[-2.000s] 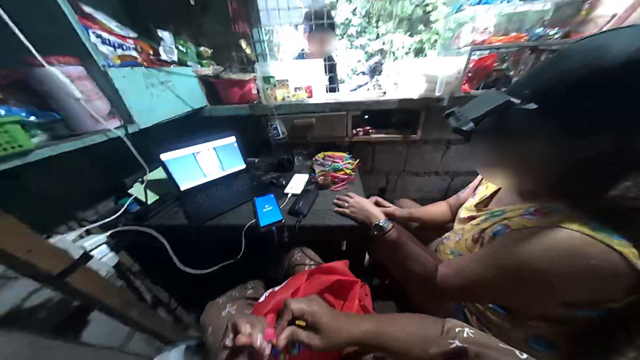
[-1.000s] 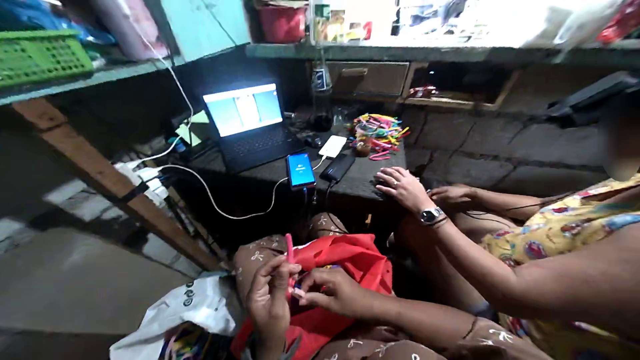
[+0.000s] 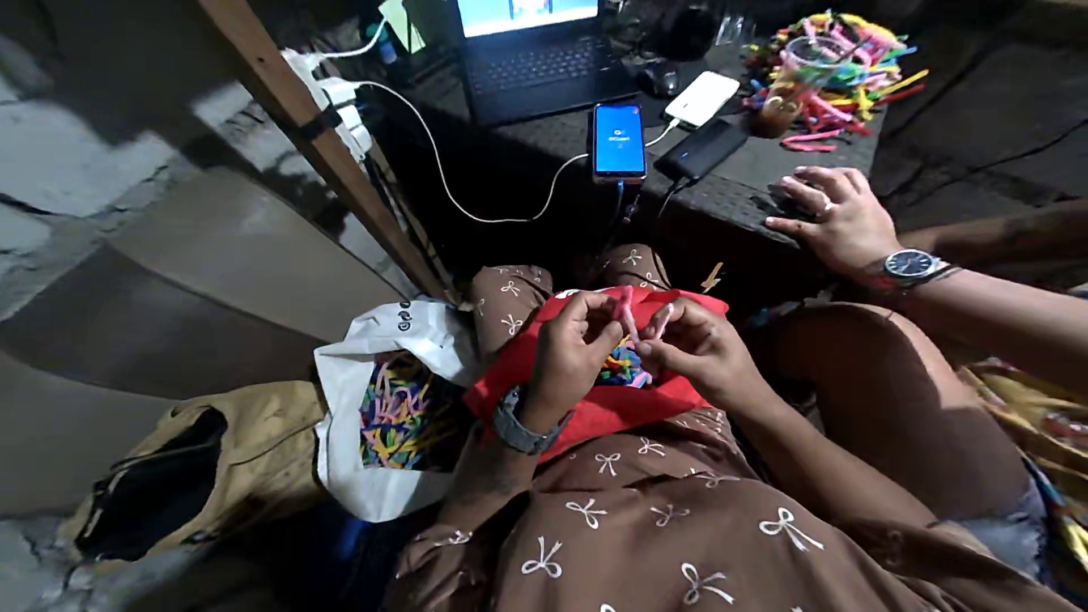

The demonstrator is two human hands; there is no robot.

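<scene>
Over my lap, my left hand [image 3: 580,347] pinches a pink balloon [image 3: 626,308] between thumb and fingers. Close beside it on the right, my right hand [image 3: 693,353] has its fingertips closed on the lower part of the same pink strip, with a paler pink end showing at its index finger. Whether that end is a separate piece, I cannot tell. Beneath both hands a red bag [image 3: 595,421] lies spread on my lap, with many small colourful balloons [image 3: 626,367] in its opening.
A white bag [image 3: 342,476] of colourful balloons and a tan bag [image 3: 276,425] are at the left. On the table stand a laptop [image 3: 544,72], a phone [image 3: 619,140], a power bank [image 3: 702,151], a plastic cup [image 3: 782,98] and a balloon pile [image 3: 858,64]. A co-worker's hand [image 3: 837,217] rests at the table edge.
The view has tilted down. One second ago a pink balloon stood upright from my left hand; now the pink strip runs between both hands, which are raised over the red bag.
</scene>
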